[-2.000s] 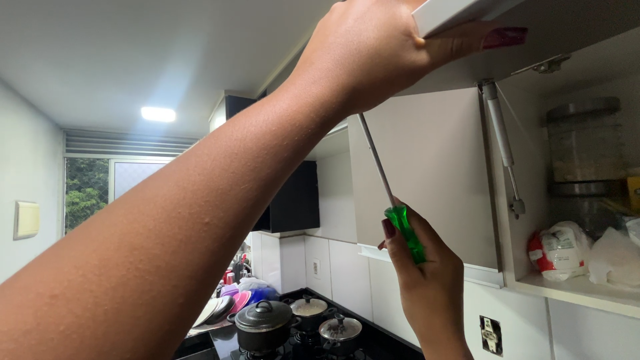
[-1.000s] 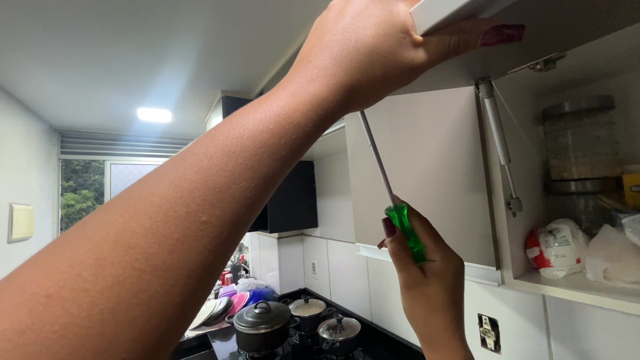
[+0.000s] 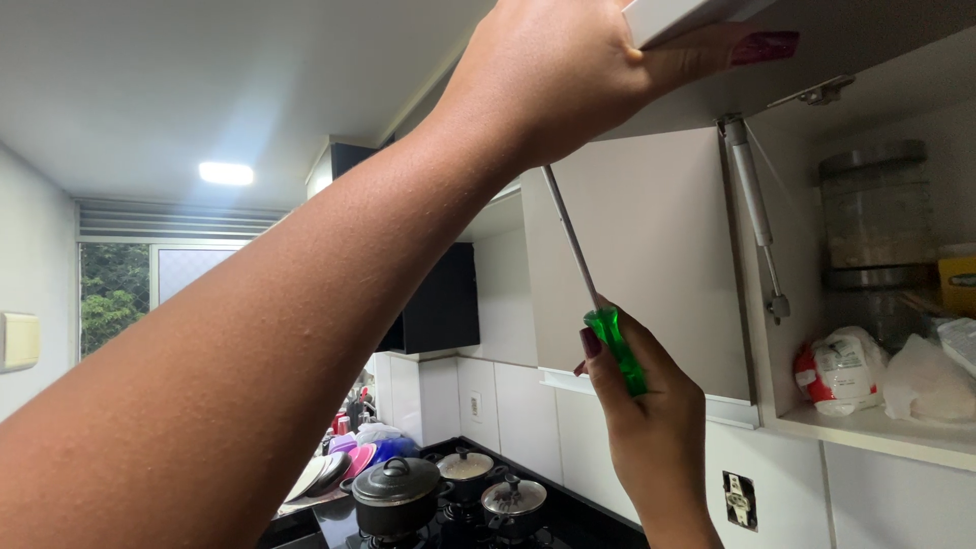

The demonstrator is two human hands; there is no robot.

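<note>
At the top, my left hand [image 3: 564, 76] grips the edge of a raised cabinet door [image 3: 686, 84], its thumb on the underside and its fingers out of view. My right hand [image 3: 648, 396], lower down, is closed around the green handle of a screwdriver [image 3: 568, 229]. The shaft points up and slightly left; its tip is hidden behind my left wrist. Right of the screwdriver, a gas strut [image 3: 751, 183] runs from the raised door to the cabinet's side. A metal hinge [image 3: 823, 91] shows near the top right.
Lidded pots [image 3: 396, 488] stand on a black stove below, beside stacked plates [image 3: 320, 476]. The open cabinet's shelf [image 3: 877, 431] holds jars [image 3: 877, 213] and plastic bags [image 3: 842, 370]. A closed cabinet door [image 3: 633, 259] is behind the screwdriver. An uncovered wall socket [image 3: 740, 499] sits in the tiles.
</note>
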